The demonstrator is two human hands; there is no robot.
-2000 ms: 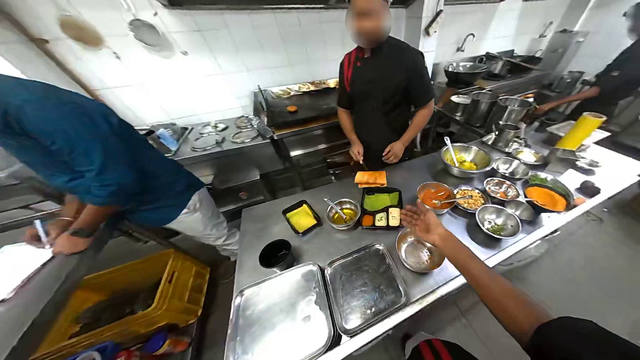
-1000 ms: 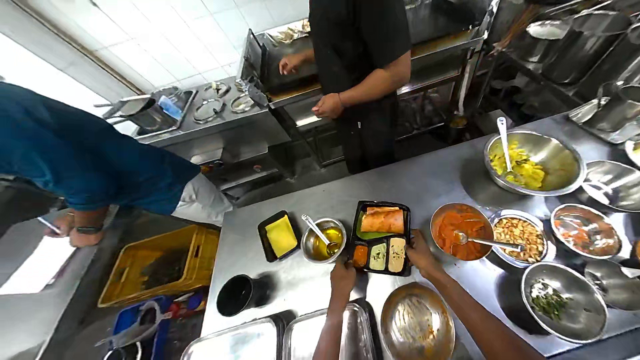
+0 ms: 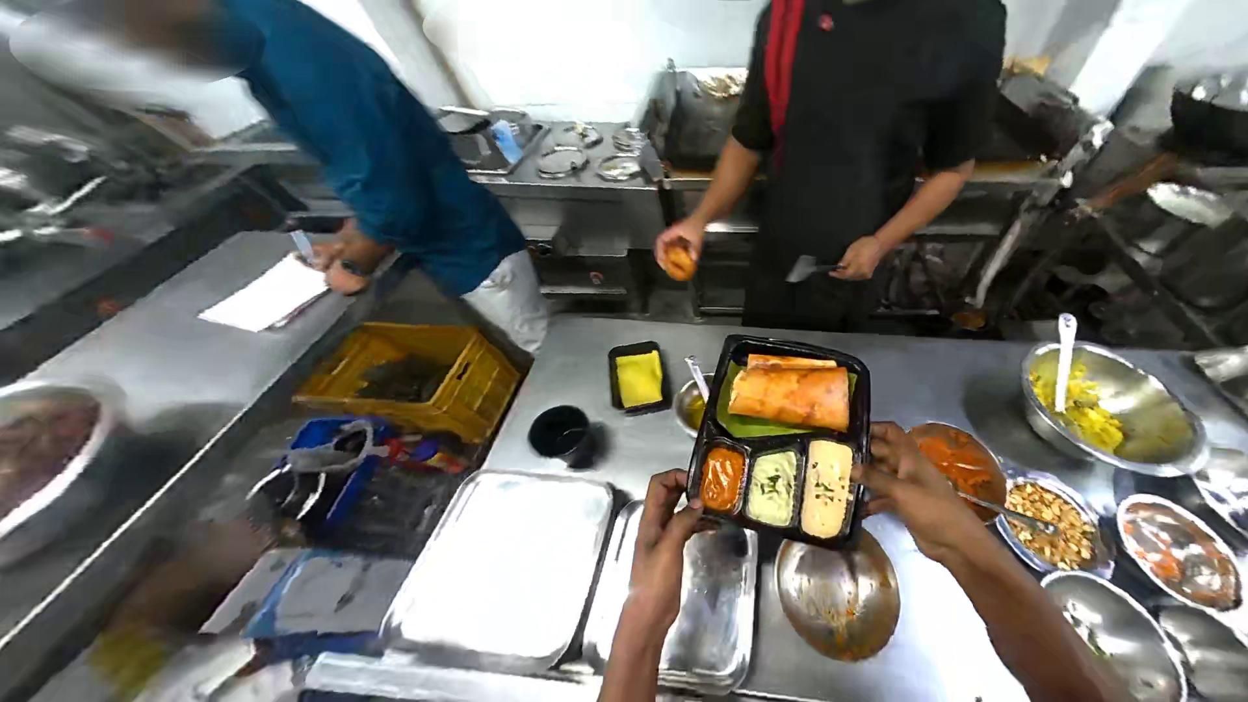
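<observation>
My left hand (image 3: 666, 531) grips the lower left corner of a black plastic compartment tray (image 3: 780, 439), and my right hand (image 3: 902, 478) grips its right side. The tray is held up above the steel counter, tilted toward the camera. A folded dosa (image 3: 792, 395) lies on a piece of green leaf (image 3: 746, 426) in the large upper compartment. Three small lower compartments hold an orange-red chutney (image 3: 722, 478), a pale green chutney (image 3: 772, 487) and a cream-coloured chutney (image 3: 827, 489). Behind the tray, a steel bowl with a spoon (image 3: 691, 408) is partly hidden.
Left of the tray are a small black container with a yellow sheet (image 3: 640, 378), a black bowl (image 3: 560, 432) and steel trays (image 3: 502, 565). Right are bowls of orange-red paste (image 3: 960, 463), nuts (image 3: 1058, 522) and yellow filling (image 3: 1097, 414). One person holds a scraper (image 3: 807, 268); another holds a pen.
Both hands have lifted the compartment tray from the counter, where it stood a second ago. The person opposite now holds a round orange-brown item and a scraper.
</observation>
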